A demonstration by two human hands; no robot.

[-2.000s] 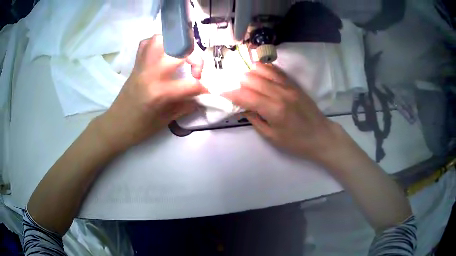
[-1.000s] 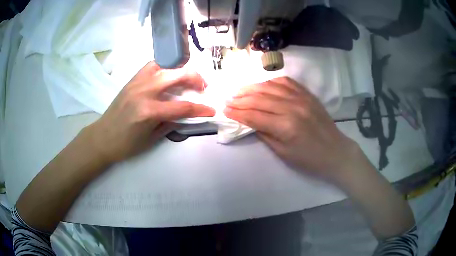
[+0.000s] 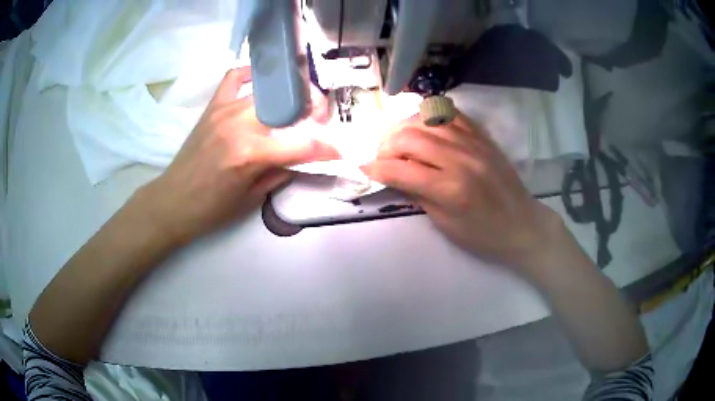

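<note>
A white garment piece (image 3: 345,174) lies under the bright lamp at the presser foot (image 3: 345,103), partly washed out by glare. My left hand (image 3: 243,149) is left of the foot, with thumb and fingers on the near edge of the cloth. My right hand (image 3: 455,176) is right of the foot, its bent fingers gripping the same edge. The fingertips of both hands are close together just below the foot. The slide plate (image 3: 313,210) shows below the cloth edge.
A blue-grey guard (image 3: 276,78) hangs left of the needle and a ribbed beige knob (image 3: 438,110) right of it. Dark scissors (image 3: 593,188) lie at the right. More white cloth (image 3: 117,117) spreads at the left and behind my right hand. The table edge (image 3: 313,364) curves in front.
The near edge of the cloth has moved up toward the foot, uncovering more of the slide plate. A folded corner that hung toward me is drawn in. My right fingers are more bent.
</note>
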